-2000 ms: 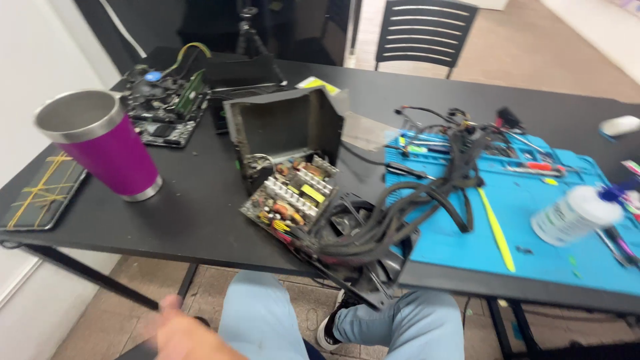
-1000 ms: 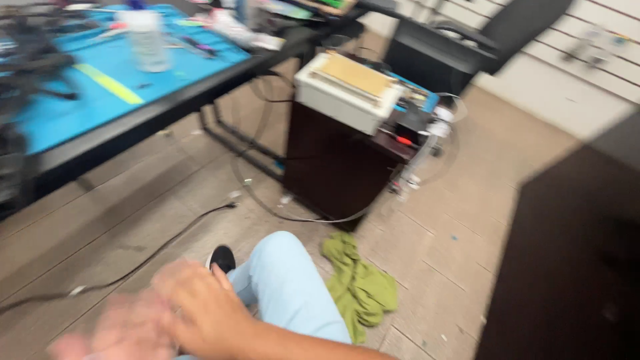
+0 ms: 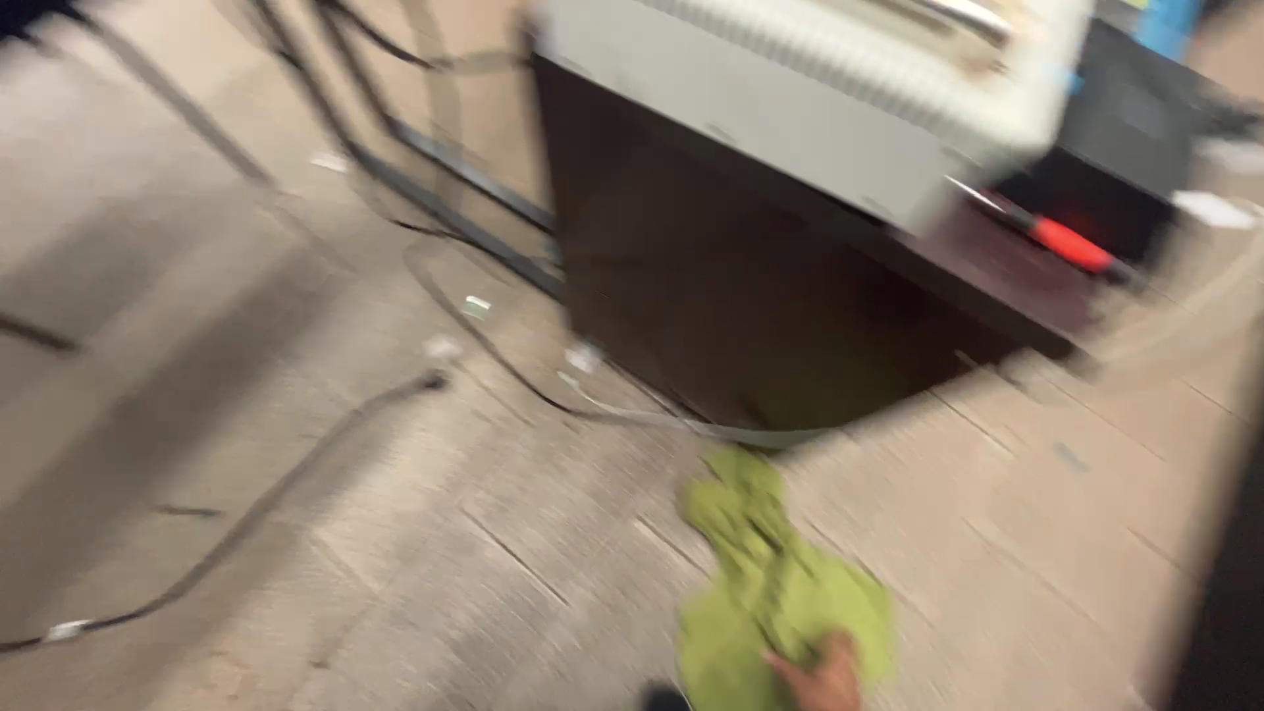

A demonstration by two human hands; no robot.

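Note:
A crumpled green cloth [image 3: 790, 592] lies on the tiled floor, below the dark cabinet. My right hand [image 3: 825, 676] reaches in from the bottom edge and is over the lower part of the cloth, its thumb apart from the fingers. Blur and the frame edge hide whether the fingers grip the fabric. My left hand is out of view.
The dark cabinet [image 3: 731, 267] carries a pale device [image 3: 790, 109], a red-handled tool [image 3: 1071, 242] and a black box [image 3: 1136, 118]. A dark cable [image 3: 286, 484] runs across the floor. Table legs [image 3: 444, 188] stand left, and a dark panel [image 3: 1224, 592] rises at right.
The view has swung from the workbench down to the floor and moved nearer the cloth. My hands were together, away from the cloth, one second ago; now my right hand is at it.

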